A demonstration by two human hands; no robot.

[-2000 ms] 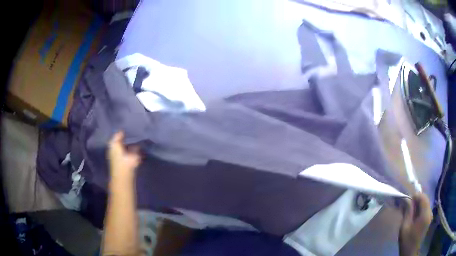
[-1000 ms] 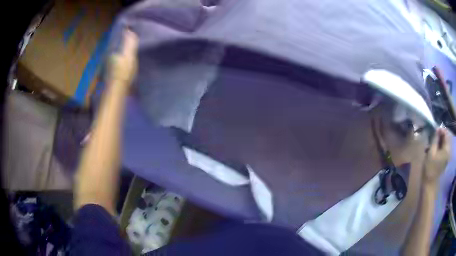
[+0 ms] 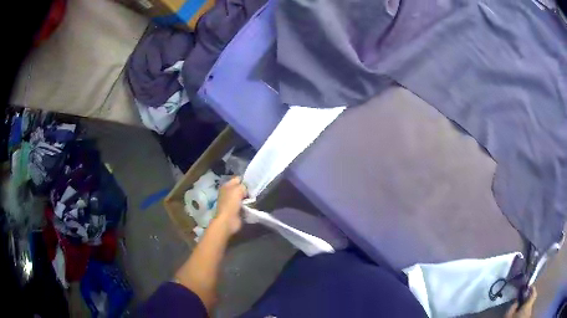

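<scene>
The large purplish-grey garment (image 3: 429,56) lies spread over the far and right part of the lilac ironing table (image 3: 398,168). My left hand (image 3: 231,197) is closed on a white part (image 3: 292,140) of it, past the table's near-left edge. A narrower white strip (image 3: 289,233) hangs from that hand to the right. My right hand (image 3: 523,305) is at the lower right edge, partly cut off, by the black-handled scissors (image 3: 501,288) and a garment corner. What it grips cannot be told. A white panel (image 3: 463,286) lies under the scissors' handles.
A cardboard box (image 3: 186,180) with white rolls (image 3: 200,202) stands below the table's left edge. More dark grey fabric (image 3: 158,65) hangs at the upper left. Coloured scraps (image 3: 81,205) are heaped on the floor at the left. Another box (image 3: 186,9) with blue tape is at the top.
The view has shifted left and down. The raised garment now lies on the table's far side. My left hand has come down to the white part. My right hand is lower, beside the scissors.
</scene>
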